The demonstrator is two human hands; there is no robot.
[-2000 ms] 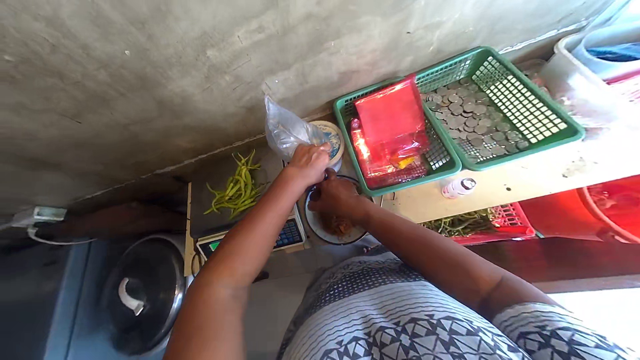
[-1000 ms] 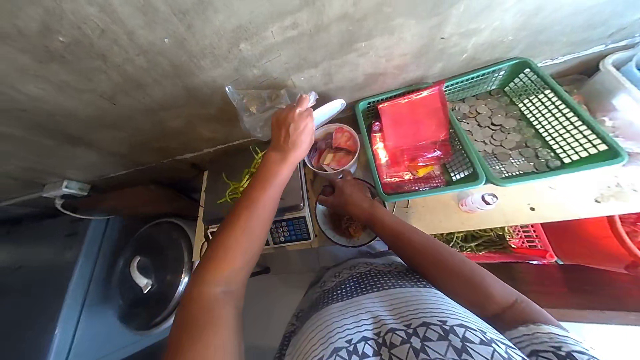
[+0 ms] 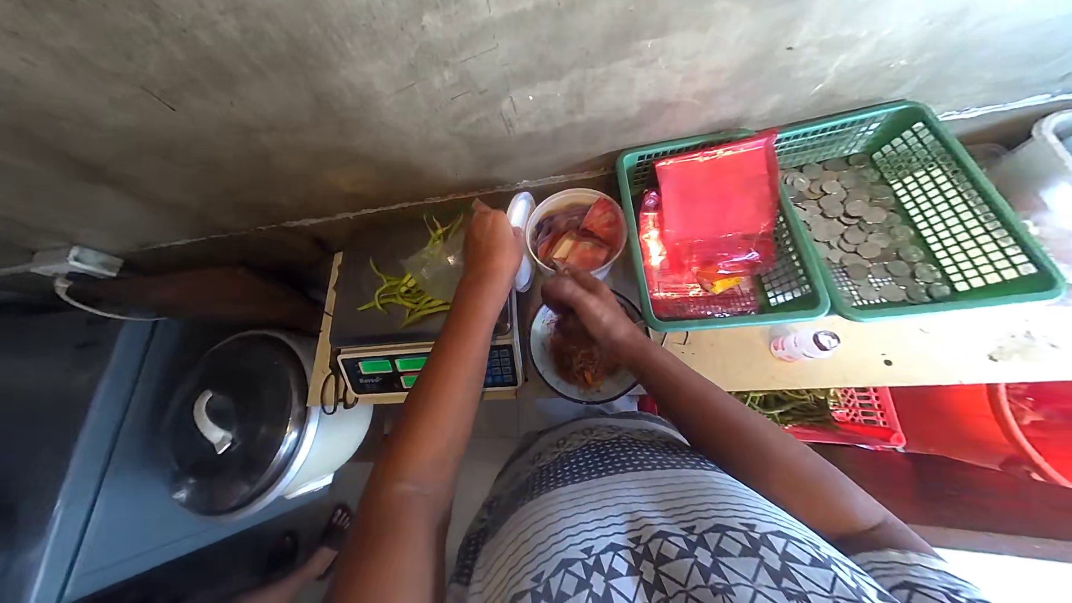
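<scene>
My left hand (image 3: 492,239) is curled around a clear plastic bag (image 3: 435,264), which hangs over green chili peppers (image 3: 406,293) on the plate of a digital scale (image 3: 377,373). A white roll (image 3: 521,243) lies against the right side of this hand; whether the fingers touch it is hidden. My right hand (image 3: 590,310) is over a bowl (image 3: 548,368) of reddish-brown shredded food, its fingers bunched near the rim of a white tub (image 3: 615,266). The tub contains red and purplish pieces. Whether the right fingers hold anything cannot be seen.
Right of the tub are green plastic baskets, one with red plastic packets (image 3: 716,205), the other with coins (image 3: 863,234). A small bottle (image 3: 804,345) lies before them. Scissors (image 3: 335,394) hang at the left table edge. A lidded pot (image 3: 239,423) stands lower left.
My left hand has moved from above the tub to beside the scale, bringing the clear bag over the peppers. The tub's contents, hidden at first, now show. My right hand remains by the bowl.
</scene>
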